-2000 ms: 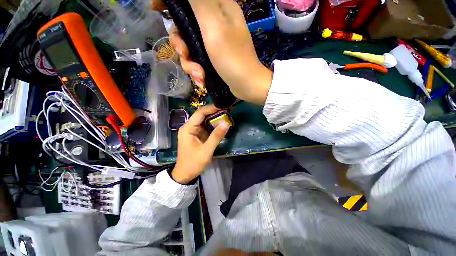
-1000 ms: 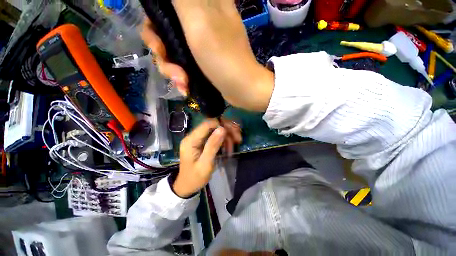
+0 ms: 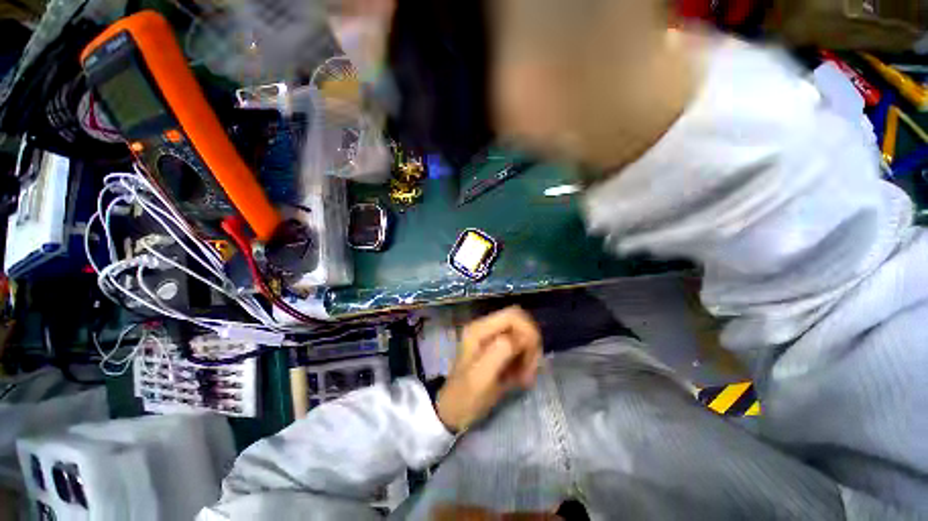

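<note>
A watch case [image 3: 474,254] with a bright, pale square battery lies on the green mat near the bench's front edge, touched by no hand. My left hand [image 3: 493,366] is below the bench edge over my lap, fingers curled; nothing shows in it, but its inside is hidden. My right hand [image 3: 575,97] is large and badly blurred at the top, cut off by the frame. It is around a thick black-handled tool [image 3: 438,97], held upright above the mat; the tool's tip is not clear.
A second watch case [image 3: 367,226] lies left of the first. Dark tweezers [image 3: 491,181] and gold parts [image 3: 407,180] lie behind. An orange multimeter [image 3: 188,122] and white cables [image 3: 153,265] are on the left. A white tray [image 3: 193,385] and foam blocks [image 3: 112,458] are lower left.
The watch case went from my left fingers to the mat. My left hand moved down and right, off the bench. My right hand and the black tool moved right and up.
</note>
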